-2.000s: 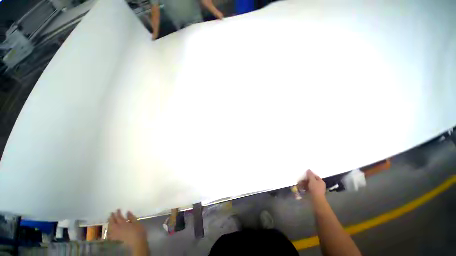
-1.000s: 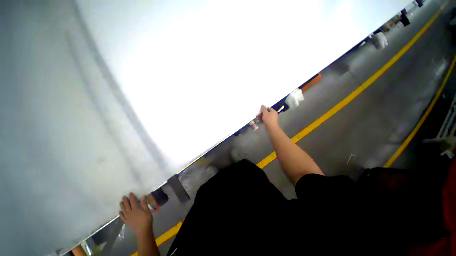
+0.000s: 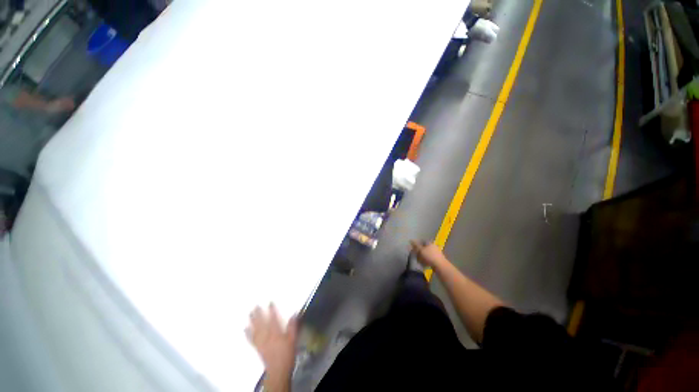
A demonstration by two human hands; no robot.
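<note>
A wide white fabric [image 3: 253, 153] covers the long table and is overexposed in the middle. Soft folds run along its lower left part. My left hand [image 3: 274, 337] lies at the fabric's near edge, palm down, with its fingers spread. My right hand [image 3: 426, 253] is off the table, above the floor, with its fingers partly curled. I cannot tell any object in it.
Another person's hand [image 3: 60, 104] is at the far edge, near a blue bin [image 3: 106, 44]. White bundles [image 3: 405, 174] and an orange frame [image 3: 416, 142] jut out below the table's near edge. Yellow lines [image 3: 479, 149] mark the grey floor. A cart [image 3: 665, 76] stands at the right.
My view has turned along the table. My right hand has left the fabric edge and now hangs over the floor. My left hand remains at the edge. The other person's hand is visible again.
</note>
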